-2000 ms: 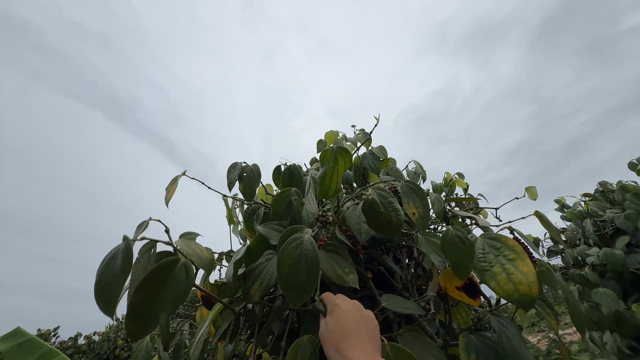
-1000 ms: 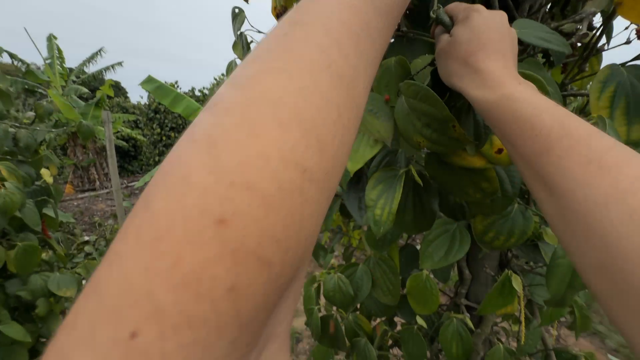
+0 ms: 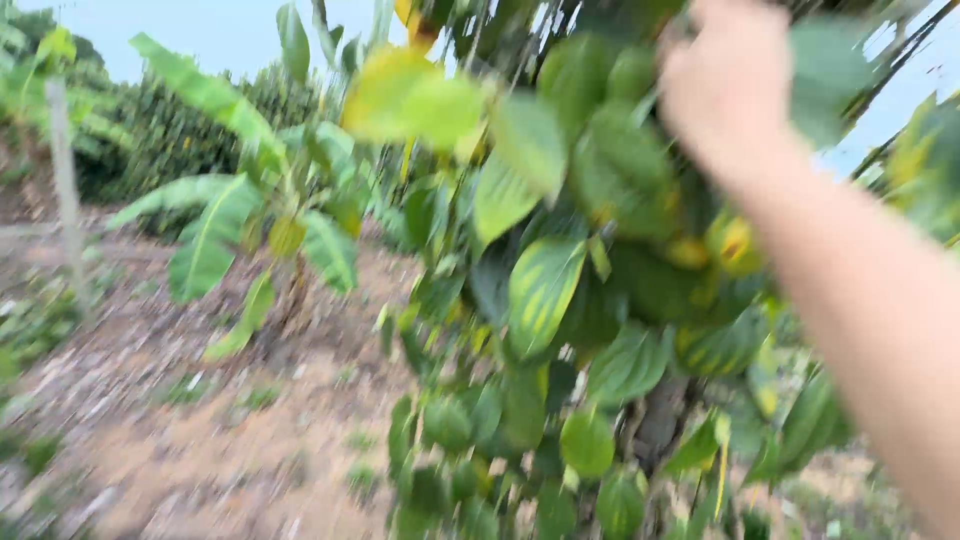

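Note:
My right hand (image 3: 724, 71) is raised at the top right, among the leaves of a climbing pepper vine (image 3: 626, 165). The fingers look curled around a stem or something green there, but blur hides what exactly it is. Green leaves, some with yellow patches, hang below and left of the hand, and a variegated leaf (image 3: 546, 292) shows near the middle. Below the foliage a dark trunk or support (image 3: 660, 424) carries the vine. My left hand is out of the picture.
At the left stands a young banana plant (image 3: 289, 187) on bare, littered soil (image 3: 247, 442). A pale post (image 3: 66, 187) rises at the far left. Dense green plants (image 3: 172, 150) fill the background. Thin branches reach out at the upper right.
My left arm, which crossed the view a second ago, has left it. My right hand remains high in the vine. The view has swung down from the sky to the ground and plants.

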